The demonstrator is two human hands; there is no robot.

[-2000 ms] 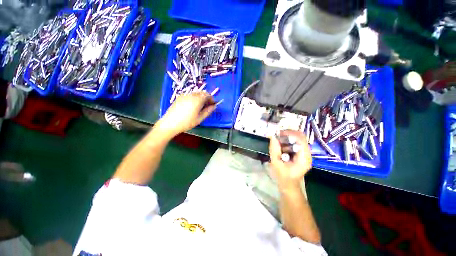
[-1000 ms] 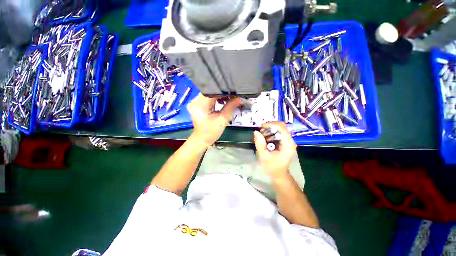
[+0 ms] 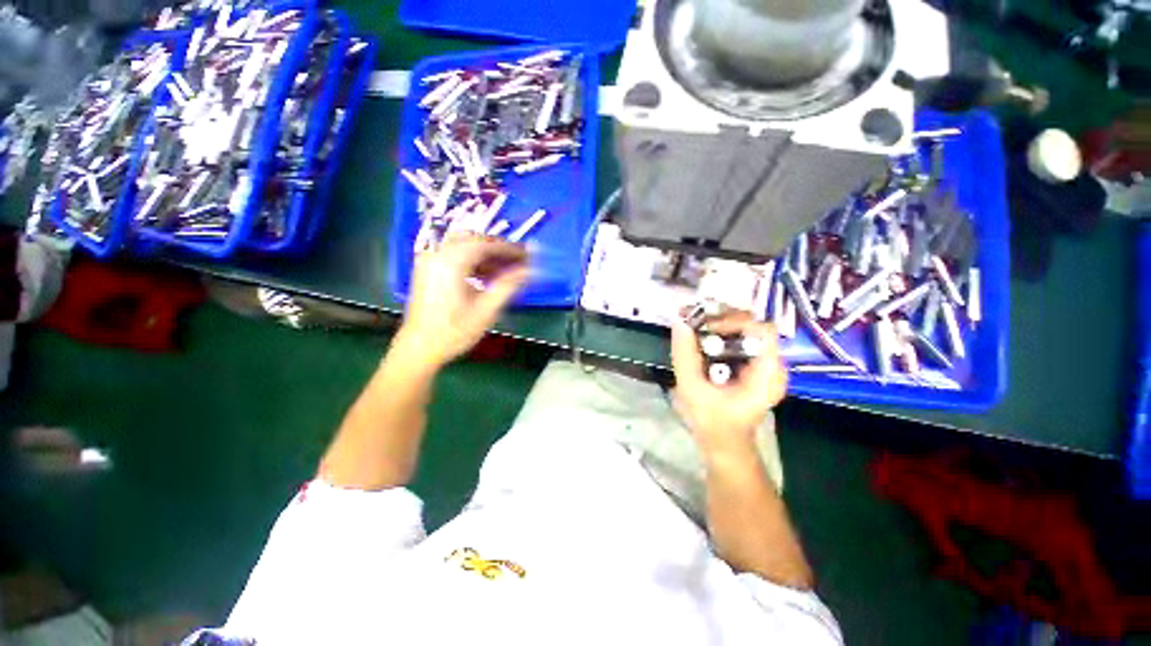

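My left hand [image 3: 457, 293] is over the front of the left parts tray [image 3: 588, 189], thumb and fingers apart and slightly blurred; no metal pin shows in it. Loose silver metal pins [image 3: 543, 114] lie in that tray, with blue bottom bare on its right side. My right hand [image 3: 730, 379] is closed around several metal pins [image 3: 718, 371], their round ends facing me, at the front edge of the base plate [image 3: 616, 280]. A small dark press fixture [image 3: 677, 268] sits on the plate under the grey press cylinder [image 3: 745, 177].
The right parts tray [image 3: 997, 252], full of pins, is partly behind the press. Stacked blue trays [image 3: 268, 139] heaped with pins stand far left. A white round cap [image 3: 1054, 154] is beyond the right tray. Red openwork shapes [image 3: 997, 530] are on the green floor. Part of another person [image 3: 51, 448] shows at left.
My left hand has moved left from the press fixture to the left tray and its fingers are apart. My right hand still holds pins near the plate. The camera view has shifted.
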